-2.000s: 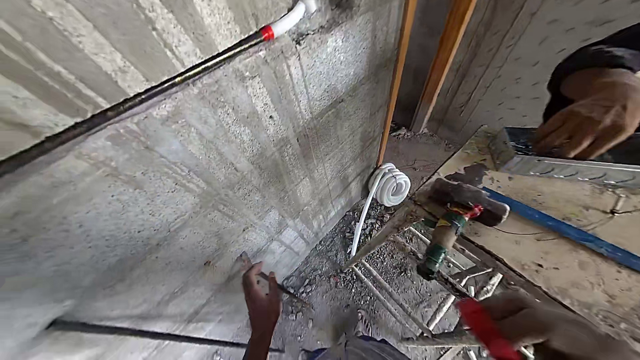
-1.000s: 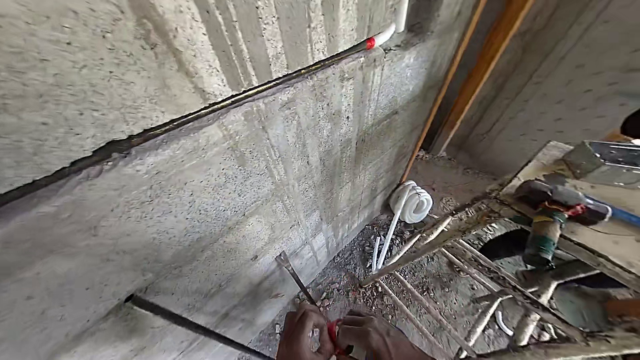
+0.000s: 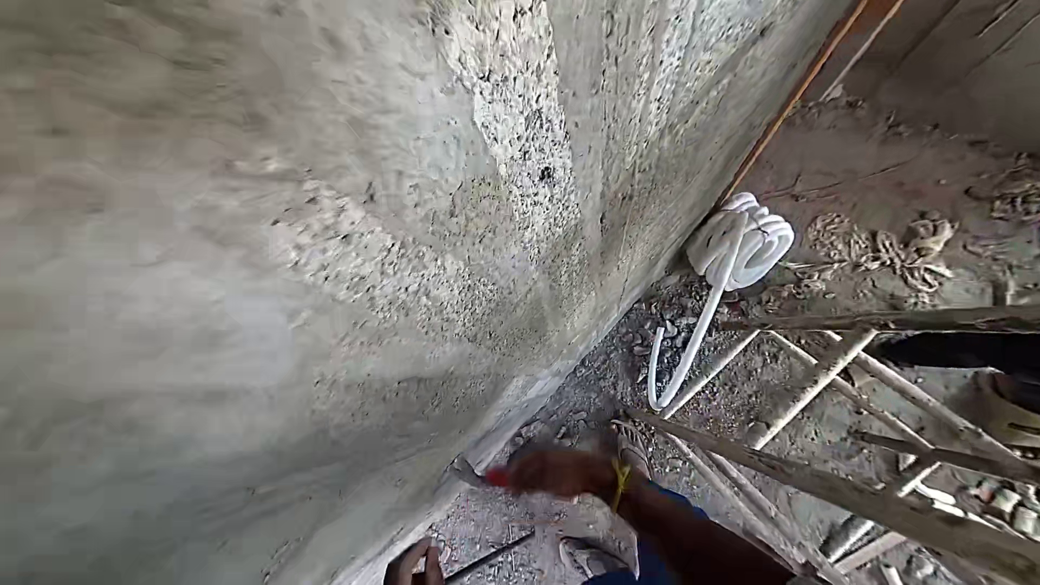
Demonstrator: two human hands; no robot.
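Observation:
My right hand [image 3: 561, 473], blurred and with a yellow band at its wrist, is closed around the red handle [image 3: 497, 477] of a hand tool. The tool's flat metal end [image 3: 466, 471] points left, close to the foot of the rough concrete wall [image 3: 341, 309]; whether it touches is unclear. At the bottom edge my left hand [image 3: 414, 562] is partly cut off, its fingers bent. A thin dark rod [image 3: 491, 556] runs up and right from beside it; I cannot tell whether the hand holds it.
A coil of white flexible conduit [image 3: 743, 244] lies by the wall, its loose end on the rubble. At right a wooden ladder-like frame [image 3: 812, 390] spans the floor, with another person's dark-clothed leg [image 3: 959, 351] beyond. My shoes [image 3: 597, 556] stand near the wall.
My hands, together around the tool one second ago, are now apart, with the red-handled tool in my right hand. The view has swung down towards the wall's foot.

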